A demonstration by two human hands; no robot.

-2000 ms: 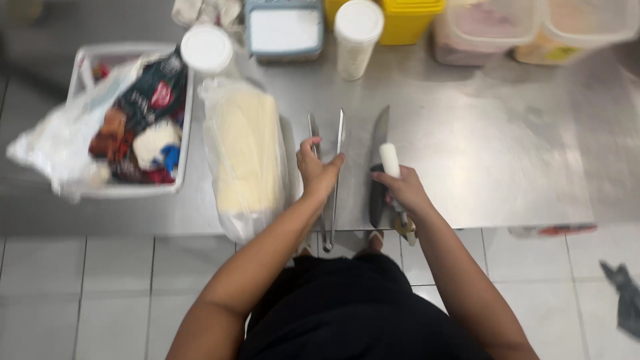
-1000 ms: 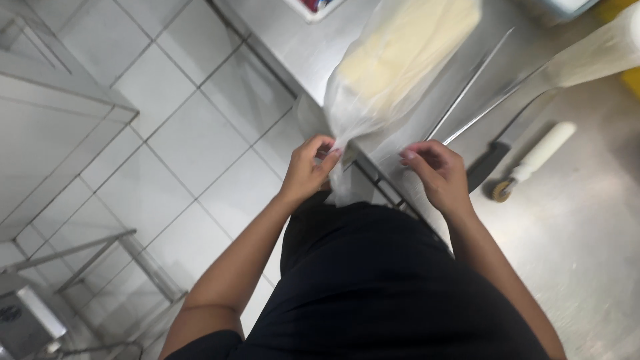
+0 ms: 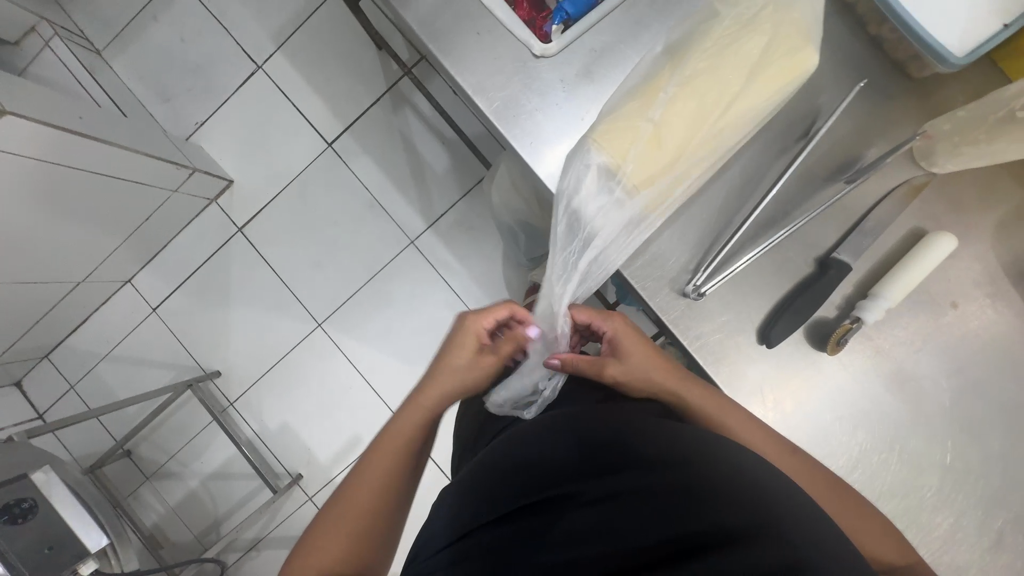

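Observation:
A clear plastic bag (image 3: 592,232) holds a pale yellow block (image 3: 704,104), possibly cheese, and lies on the steel table with its gathered end hanging over the edge. My right hand (image 3: 612,352) pinches that end between thumb and fingers. At its other side is my left hand (image 3: 488,348), fingers curled against the plastic; whether it grips is unclear. To the right of the bag lie metal tongs (image 3: 768,200), spread apart, a knife with a black handle (image 3: 808,304), and a wheel cutter with a white handle (image 3: 904,276).
A white tray (image 3: 544,48) with coloured packets stands at the top, a lidded container (image 3: 928,40) at the upper right. A translucent bottle (image 3: 976,132) lies or stands near the tongs' tip. Left, over the tiled floor, are a metal frame (image 3: 232,440) and a metal appliance (image 3: 48,512).
The tongs and wheel cutter, under my hands two seconds ago, now lie released on the table. Both hands have moved to the bag's end. The view has swung left.

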